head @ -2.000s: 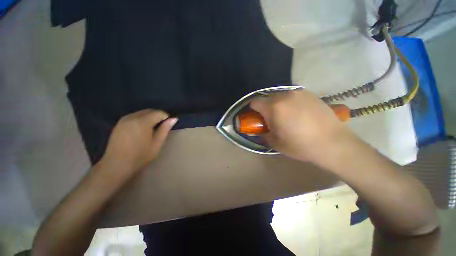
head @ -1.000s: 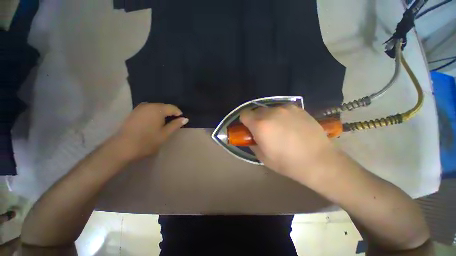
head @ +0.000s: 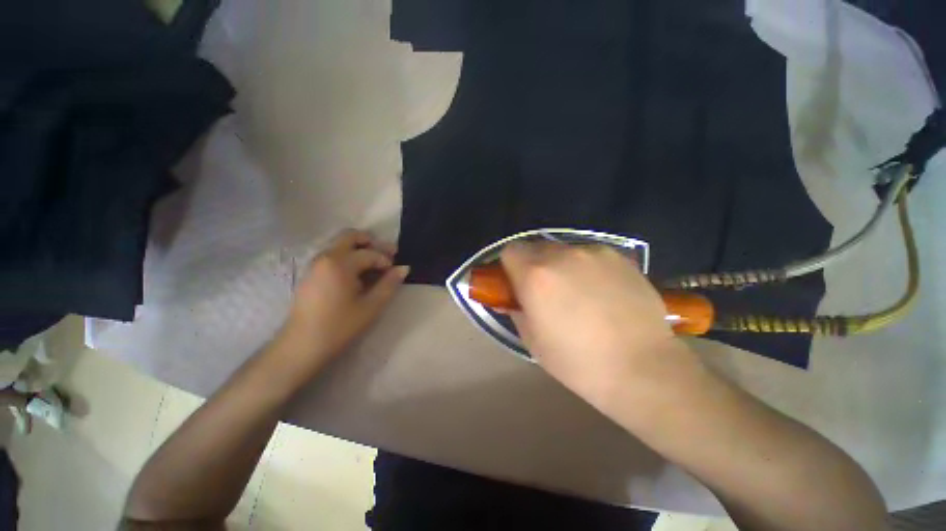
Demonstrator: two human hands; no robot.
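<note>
A black garment panel point(head: 612, 135) lies flat, its near edge running under the iron. A steam iron point(head: 560, 239) with a silver-rimmed pointed soleplate rests on that near edge, its tip pointing left. My right hand point(head: 586, 311) is closed around the iron's orange handle. My left hand point(head: 348, 296) is at the panel's near left corner, thumb and fingertips close together on the cloth edge. The cloth between the fingertips is mostly hidden. The soleplate's underside and the edge beneath it are hidden.
A black heap of panels point(head: 73, 176) lies on the left of the pale pressing table point(head: 301, 135). Two hoses with coiled guards point(head: 788, 324) run from the iron to the right, over the panel. Black cloth point(head: 488, 498) shows below the table's near edge.
The view has shifted left, showing more of the black heap. My left hand has moved left along the panel's near edge to its corner, and the iron has also moved left along it.
</note>
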